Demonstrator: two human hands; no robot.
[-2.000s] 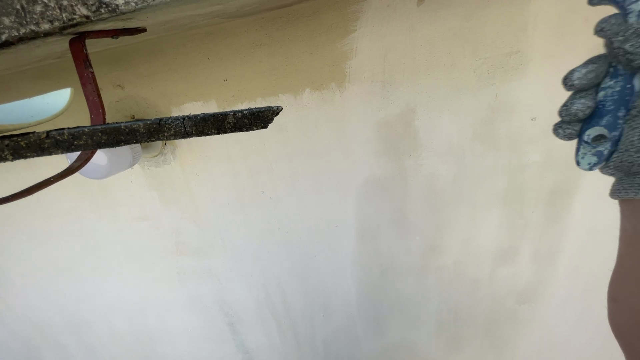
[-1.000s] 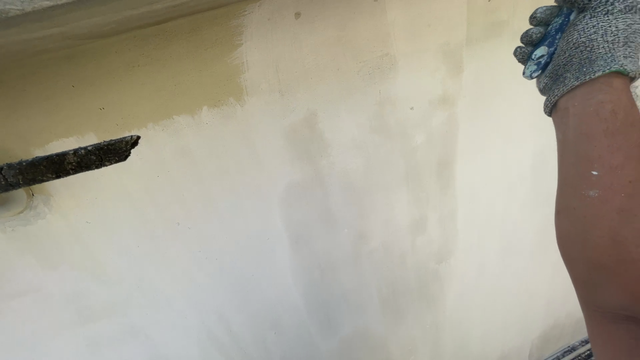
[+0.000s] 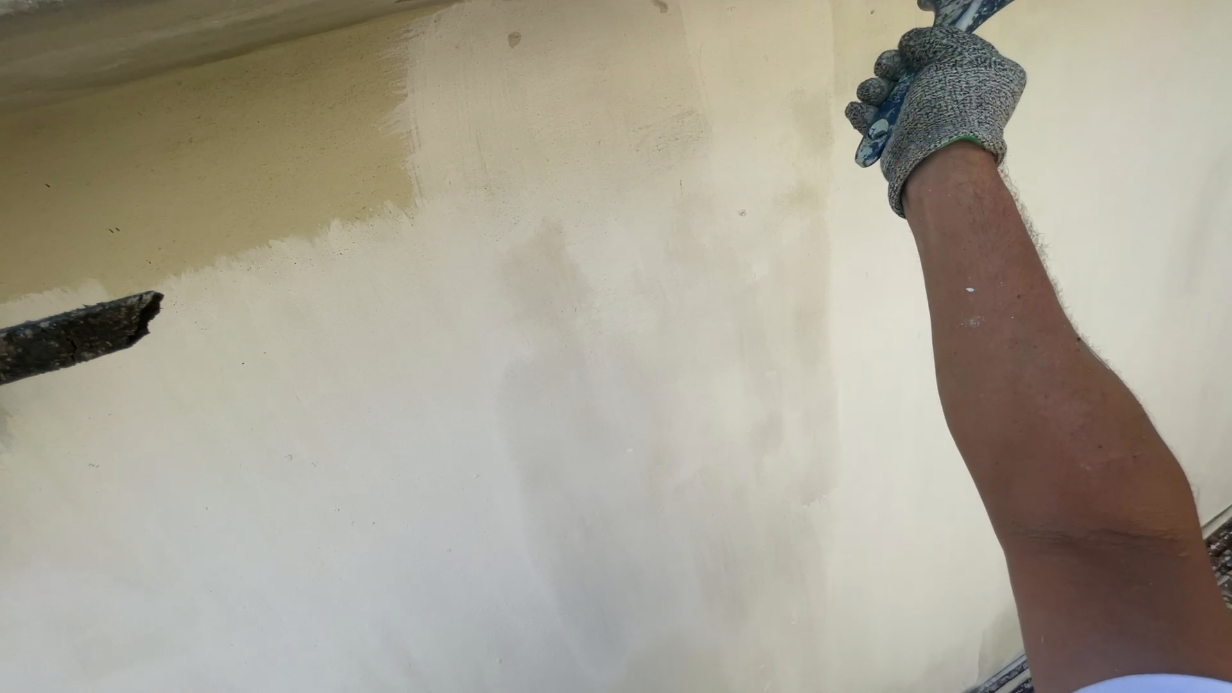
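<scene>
My right hand point(image 3: 948, 96), in a grey knitted work glove, is raised at the upper right and closed around the blue, paint-spotted handle of a brush point(image 3: 884, 120). The brush's head lies past the top edge of the view, so its bristles are hidden. Behind the hand stretches a painted wall point(image 3: 654, 385), pale cream over most of its surface, with greyish, damp-looking patches in the middle. A darker tan area point(image 3: 221, 164) with a ragged brushed edge covers the wall's upper left. My left hand is out of view.
A dark, rough bar with a broken end point(image 3: 82, 337) juts in from the left edge, in front of the wall. Along the top left runs a ledge point(image 3: 192, 38). Part of a dark, textured surface with a pale edge point(image 3: 1222, 553) shows at the lower right.
The view has swung to the right, so the red hooked metal piece and the white round fitting at the left are out of sight. More of my right forearm shows; the brush stays in my grip.
</scene>
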